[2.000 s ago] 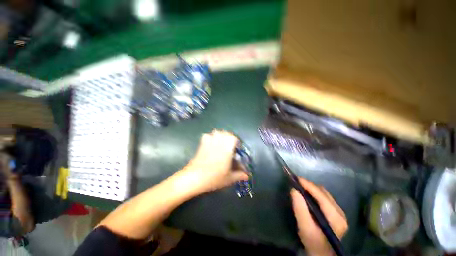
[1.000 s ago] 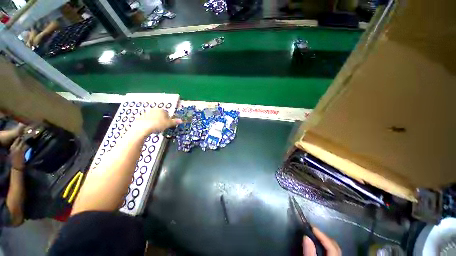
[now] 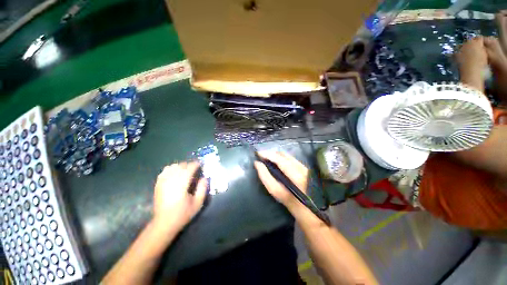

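Observation:
A blue circuit board with a white area lies on the dark green mat at bench centre. My left hand is beside its left edge, with a short dark stick, perhaps tweezers, between thumb and fingers. Whether the fingers touch the board is unclear. My right hand grips the black soldering iron, its tip end pointing up and left, to the right of the board and apart from it. Blue boards are heaped at the upper left. The white component tray with dark-ringed circles stands at far left.
A cardboard box with a wire grille stands behind. A round holder with silvery tangle and a white fan are at right. A small square tray lies beyond. Another person's arms show at far right. The green belt is upper left.
The view has turned right. My left hand has moved from the tray and board heap to bench centre, where a board now lies, and holds the dark stick. My right hand still holds the iron.

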